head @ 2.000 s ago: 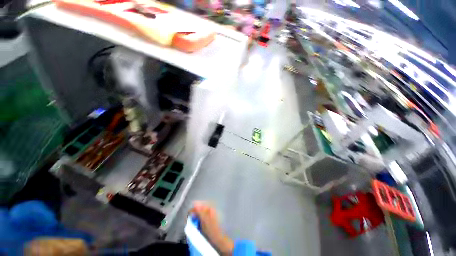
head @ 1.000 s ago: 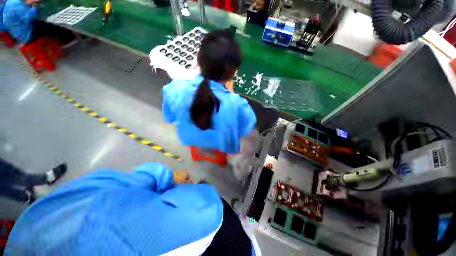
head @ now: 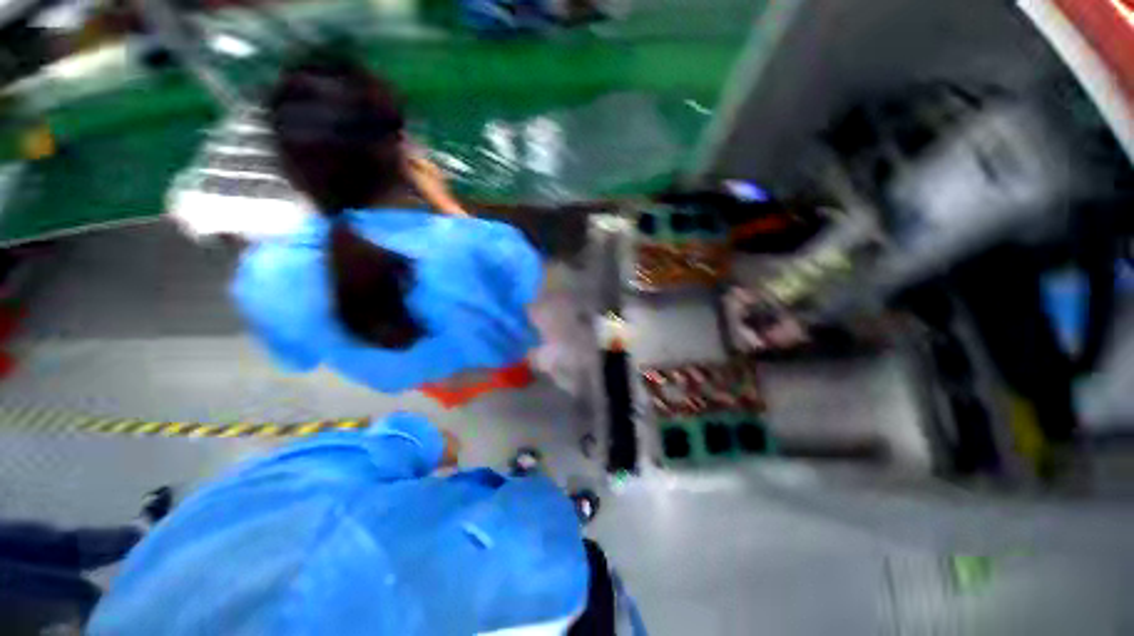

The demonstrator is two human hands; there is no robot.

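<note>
The frame is blurred. My blue sleeve and upper body fill the lower middle. Only a small part of my left hand (head: 450, 450) shows past the cuff; its fingers and anything in it cannot be made out. My right hand is not in view. A machine bed ahead on the right holds brown circuit boards (head: 703, 388) beside green fixtures (head: 715, 437). A grey machine arm (head: 970, 186) reaches over the bed from the right.
A seated person in blue (head: 398, 292) is close ahead on a red stool (head: 479, 384), at a green-matted bench (head: 597, 75). A white tray (head: 236, 186) is beside them. Yellow-black floor tape (head: 224, 427) runs at left. Another person's dark-clothed leg (head: 62, 547) is at lower left.
The view has turned, so the seated person has shifted left and the machine bed looks more level. My left hand remains beside my body, now less visible.
</note>
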